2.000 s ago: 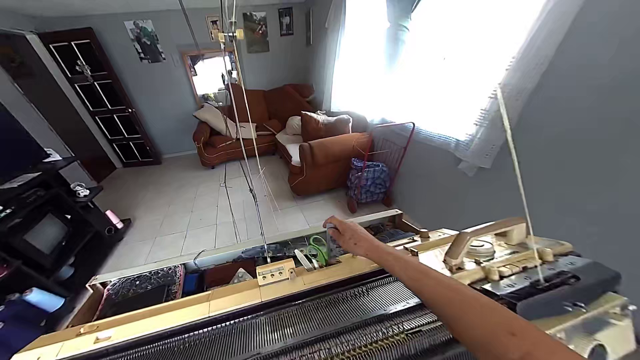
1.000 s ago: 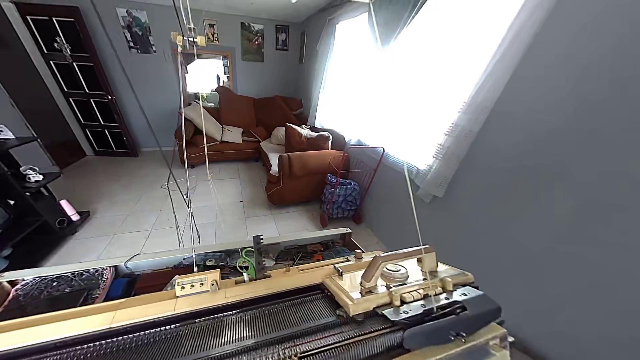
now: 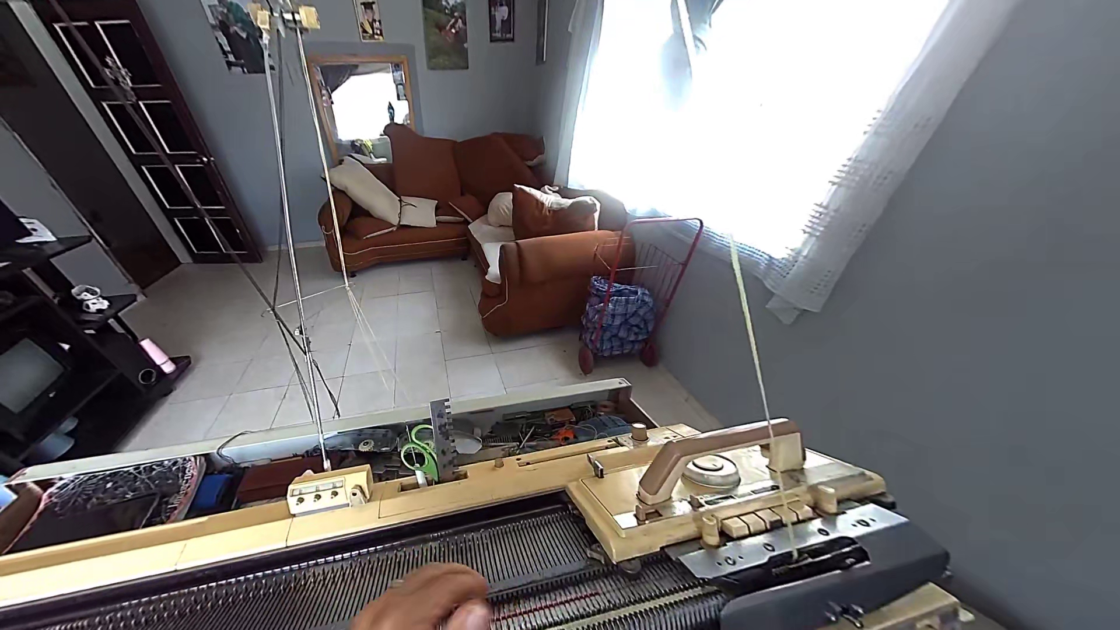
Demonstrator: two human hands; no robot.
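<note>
At the bottom edge, what looks like my left hand (image 3: 429,598) is over the needle bed (image 3: 332,560) of a knitting machine, fingers curled; whether they hold anything is hidden. My right hand is out of view. To the right, the knitting machine's carriage (image 3: 630,516) with its brown handle (image 3: 700,451) rests on the bed. A pale yarn (image 3: 751,324) runs down to the dark front plate of the carriage (image 3: 814,569). Left of the carriage, a row counter (image 3: 329,492) sits on the cream rail. A toothed metal piece (image 3: 444,437) stands beside green-handled scissors (image 3: 419,451).
Behind the rail, a long tray (image 3: 525,401) holds tools and small items. Yarn strands and a tension mast (image 3: 289,192) rise at left. Beyond are a brown sofa (image 3: 411,245), a red wheeled cart (image 3: 674,262) and a curtained window (image 3: 744,105).
The right hand, near the toothed piece two seconds ago, has left the view. A hand has come in over the needle bed at the bottom. The view has shifted.
</note>
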